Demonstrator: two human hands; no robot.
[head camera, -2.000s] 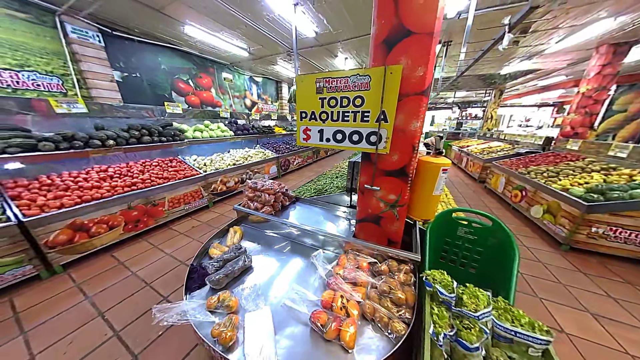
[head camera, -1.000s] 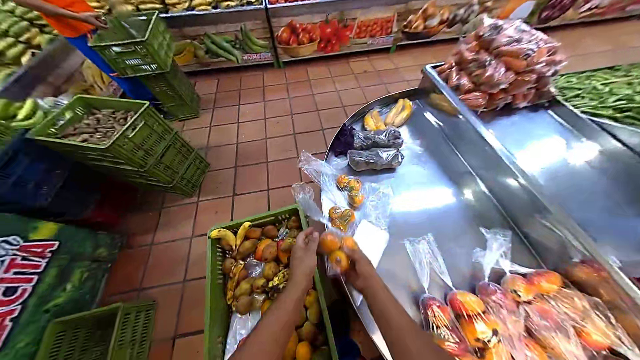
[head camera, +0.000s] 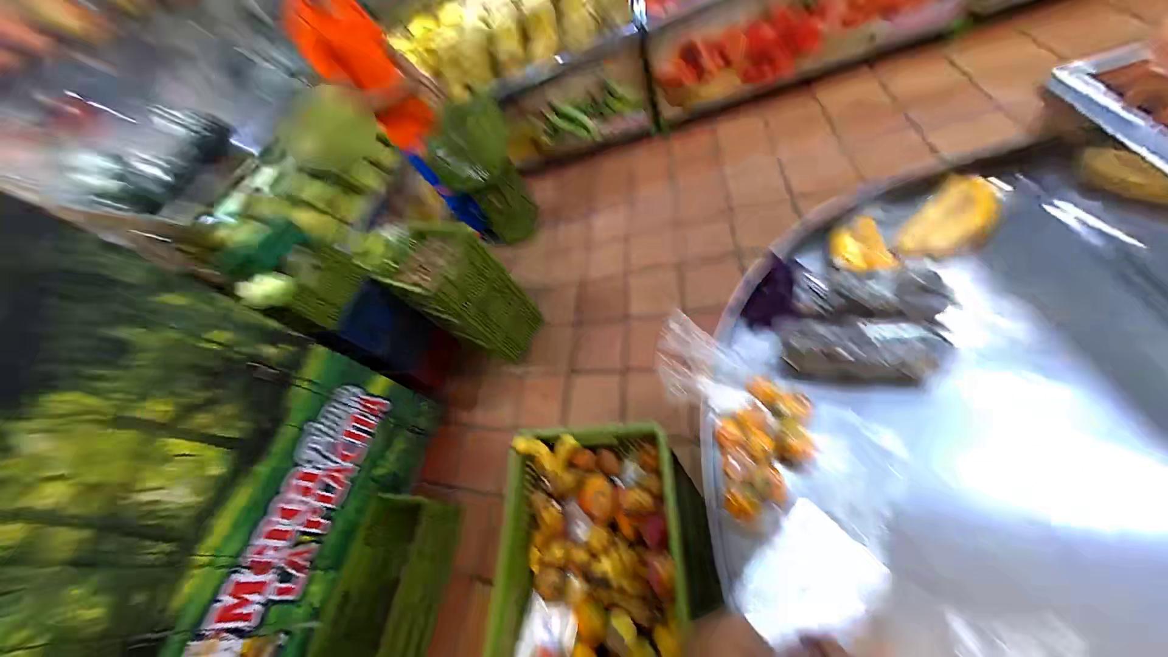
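Observation:
Blurred slivers of skin show at the bottom edge: my left hand (head camera: 727, 636) beside the fruit crate, and what seems to be my right hand (head camera: 817, 646) below a white sheet or pad (head camera: 812, 575). Their fingers and any hold are hidden. Orange fruits (head camera: 762, 438), some in clear plastic bags, lie on the rim side of the rounded metal table (head camera: 967, 538). Behind them are two dark wrapped packs (head camera: 862, 349), a purple item (head camera: 771, 292) and yellow-orange produce (head camera: 949, 217). Left of the table, a green crate (head camera: 511, 547) holds mixed fruit.
Another green crate (head camera: 392, 575) stands at lower left, by a green printed panel (head camera: 292, 511). Stacked green crates (head camera: 474, 292) are farther back, near a person in orange (head camera: 351, 55). Tiled floor (head camera: 611, 319) runs between them and the table. Produce shelves line the back.
A second ago both my hands were together at orange fruits by the table's edge; now they are almost out of view at the bottom. The view has swung left and is blurred.

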